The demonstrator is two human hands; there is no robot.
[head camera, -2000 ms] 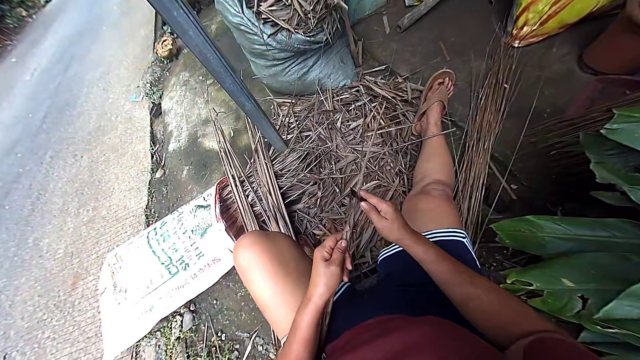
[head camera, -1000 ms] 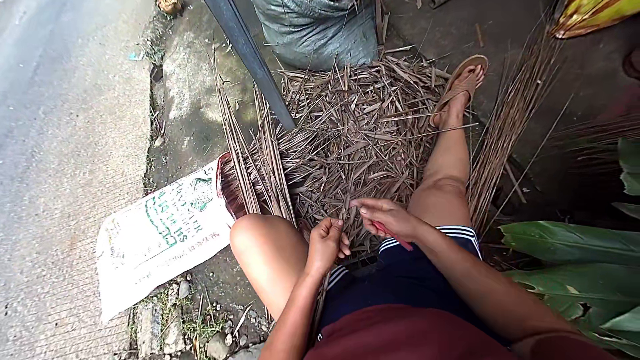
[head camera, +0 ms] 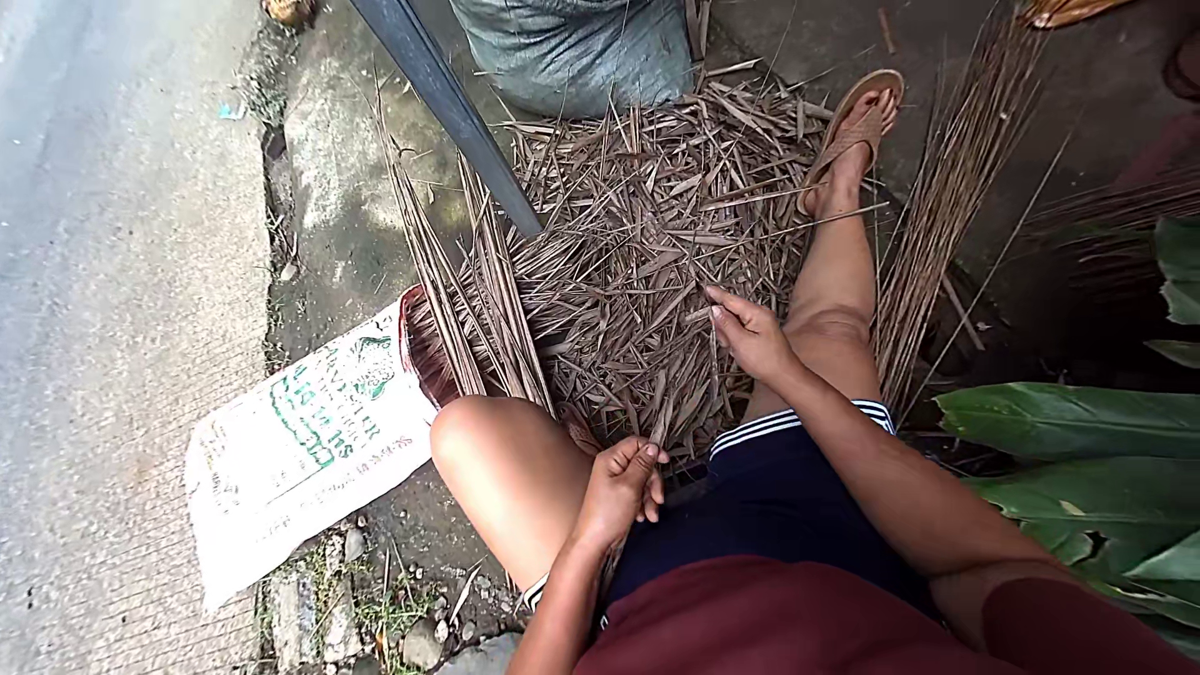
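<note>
My left hand point(head camera: 623, 487) is closed on a dry leaf strip point(head camera: 664, 422) near my bent knee. Up and to the right, my right hand point(head camera: 750, 337) is over the pile of dry leaf strips point(head camera: 647, 216), its thumb and index finger close together; a small dark tip shows at them, and whether it is a tool or leaf I cannot tell. The pile lies between my legs. Long dry leaf bundles point(head camera: 497, 309) lean across the mouth of a white woven sack point(head camera: 309, 441) at the left. Thin brown sticks point(head camera: 956, 206) lie beyond my outstretched leg.
A stuffed grey-green sack point(head camera: 581, 56) stands behind the pile. A dark metal post point(head camera: 450, 103) slants down to the pile's edge. Broad green leaves point(head camera: 1078, 422) reach in from the right. A paved road point(head camera: 122, 281) runs along the left; stones point(head camera: 422, 645) lie at the lower left.
My right hand has moved up and away from my left hand, out over the pile. One second ago the two hands were close together and a red-handled thing showed in my right hand.
</note>
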